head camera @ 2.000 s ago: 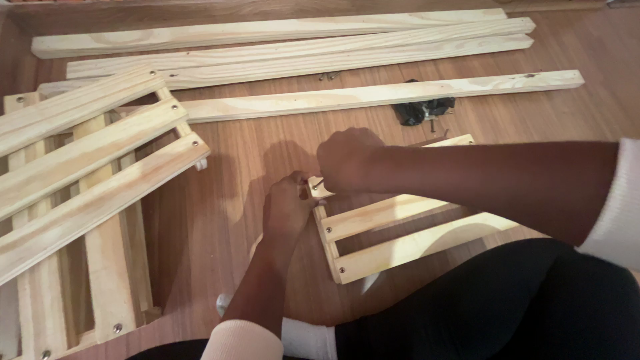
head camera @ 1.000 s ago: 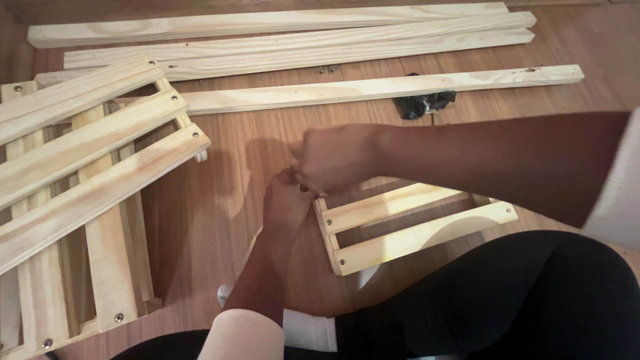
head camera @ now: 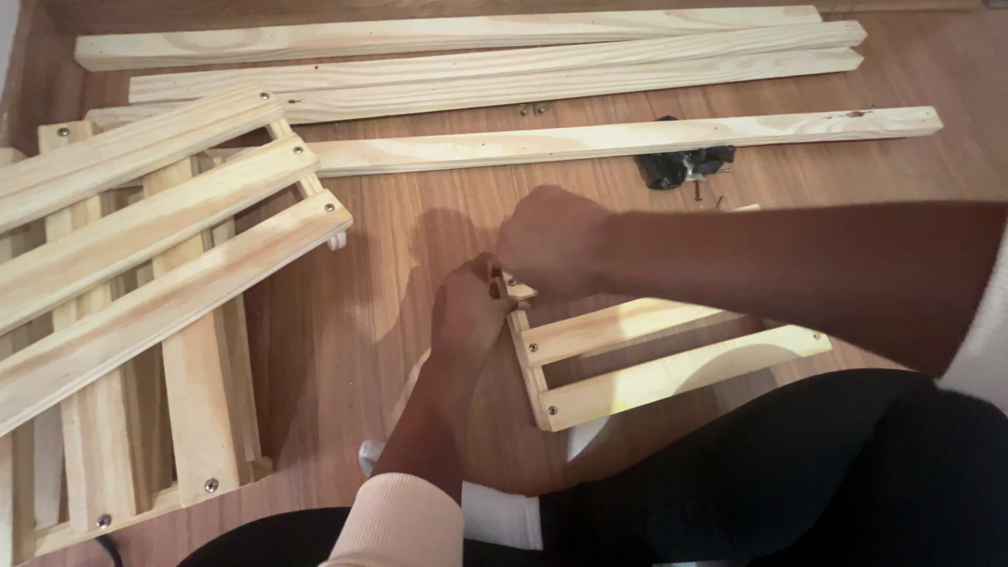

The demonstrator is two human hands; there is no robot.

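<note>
A small slatted pine frame (head camera: 685, 374) lies on the wood floor before my knees, with screw heads at its slat ends. My left hand (head camera: 472, 303) grips the upper left corner of this frame, fingers around the end of its side rail. Just above that corner is my right hand (head camera: 551, 236), closed in a fist and slightly blurred; whatever it may hold is hidden inside it. A screw head shows at the corner beneath the fist. My right forearm covers the far part of the frame.
Stacked slatted pine panels (head camera: 189, 291) fill the left side. Long pine bars (head camera: 472, 71) lie across the back, with another bar (head camera: 598, 142) nearer. A black plastic bag (head camera: 669, 167) with loose screws (head camera: 698, 190) rests beside that bar. More screws (head camera: 538, 108) lie between the bars.
My right fist has stayed over the frame's corner, shifting slightly and turning. My left hand has kept its place at the corner. The panels and bars have not moved.
</note>
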